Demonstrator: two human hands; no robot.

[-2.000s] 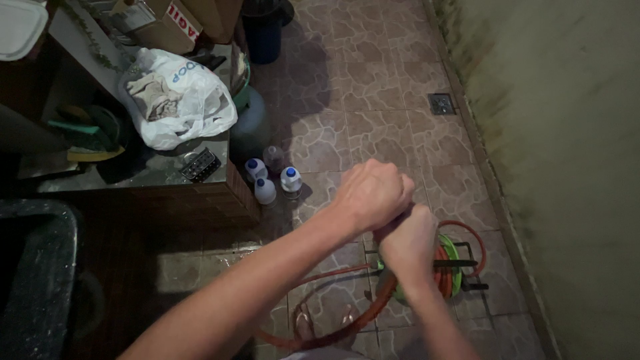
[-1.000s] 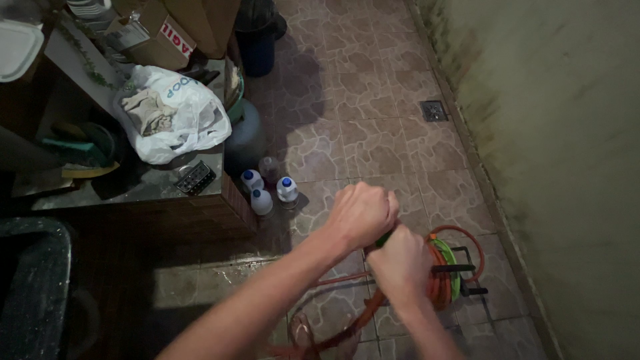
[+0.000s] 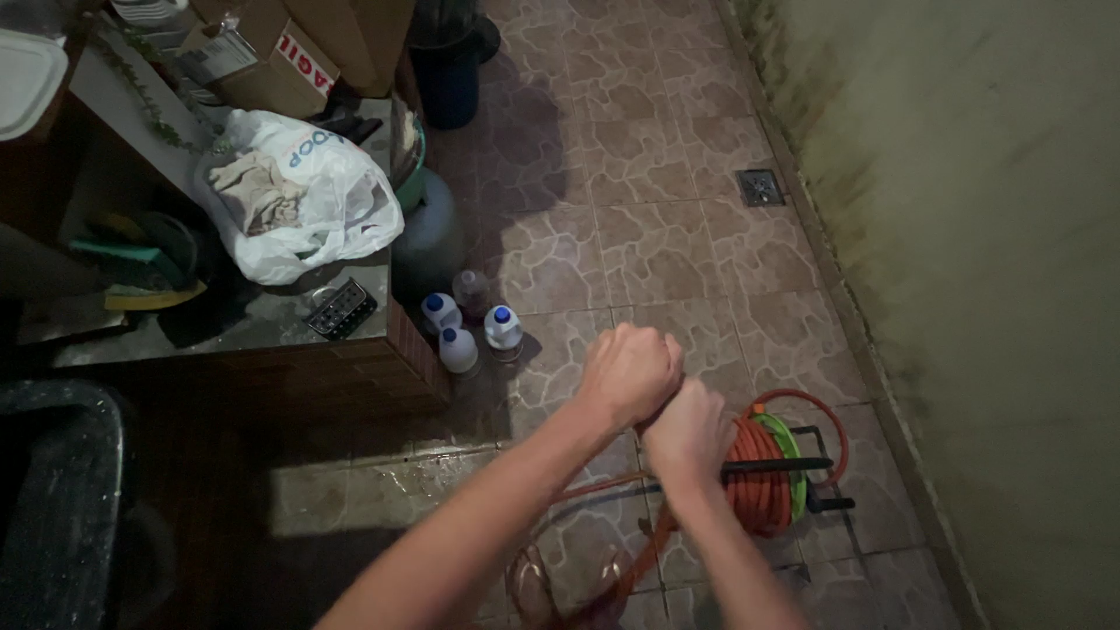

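Both fists meet near the middle of the view. My left hand [image 3: 632, 374] is closed, its thumb side against my right hand [image 3: 689, 430], which is closed too. Between them shows only a dark sliver of what they grip, seemingly the end of the orange hose [image 3: 649, 560]. That hose rises from the floor by my feet toward my right hand, partly behind the forearm. Right of and below the hands, a hose reel [image 3: 794, 464] with a green rim and black frame stands on the tiles, wound with more orange hose.
Several bottles with blue caps [image 3: 503, 331] stand on the floor beside a counter [image 3: 262, 337]. On it lie a white plastic bag [image 3: 341, 206], a black rack [image 3: 342, 309] and a cardboard box [image 3: 262, 57]. A floor drain [image 3: 760, 187] is near the right wall [image 3: 980, 219]; a black tub [image 3: 96, 420] is at left.
My fists remain together, with their grip shifting slightly. A small green part seen between them one second ago is now hidden.
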